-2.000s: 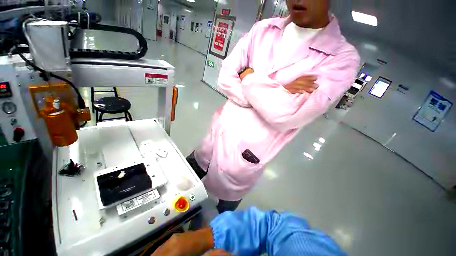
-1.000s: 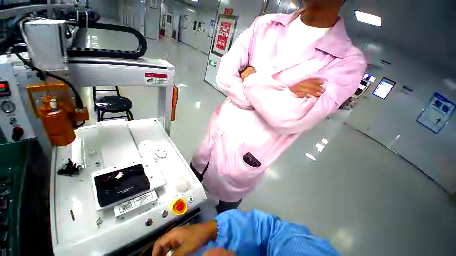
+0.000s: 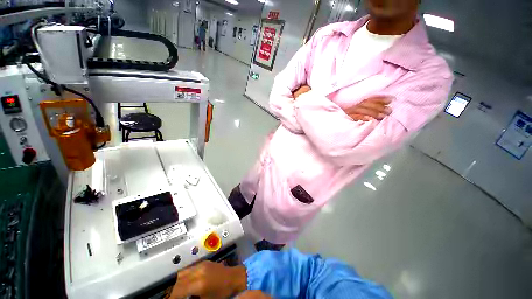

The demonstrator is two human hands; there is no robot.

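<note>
My right hand [image 3: 207, 279], in a blue sleeve, is low in the picture by the machine's front edge. Its fingers are bent downward and partly cut off by the lower edge, so I cannot tell whether it holds anything. A small piece of skin, seemingly my left hand [image 3: 254, 295], shows at the bottom edge; the rest is out of the picture. The black fixture [image 3: 147, 215] lies on a white plate on the white machine bed [image 3: 87, 225], with a small pale piece on top. No hand touches it.
The orange dispensing head [image 3: 76, 140] hangs over the bed's rear left. A black clump [image 3: 88, 195] lies below it. The emergency stop [image 3: 212, 240] is at the front edge. A person in a pink smock [image 3: 350, 99] stands beyond, arms crossed. A black stool [image 3: 140, 121] stands behind.
The view has shifted slightly, so the machine and person appear further right. My right hand moved a little left and up from two seconds ago; a white speck at its fingertips one second ago no longer shows.
</note>
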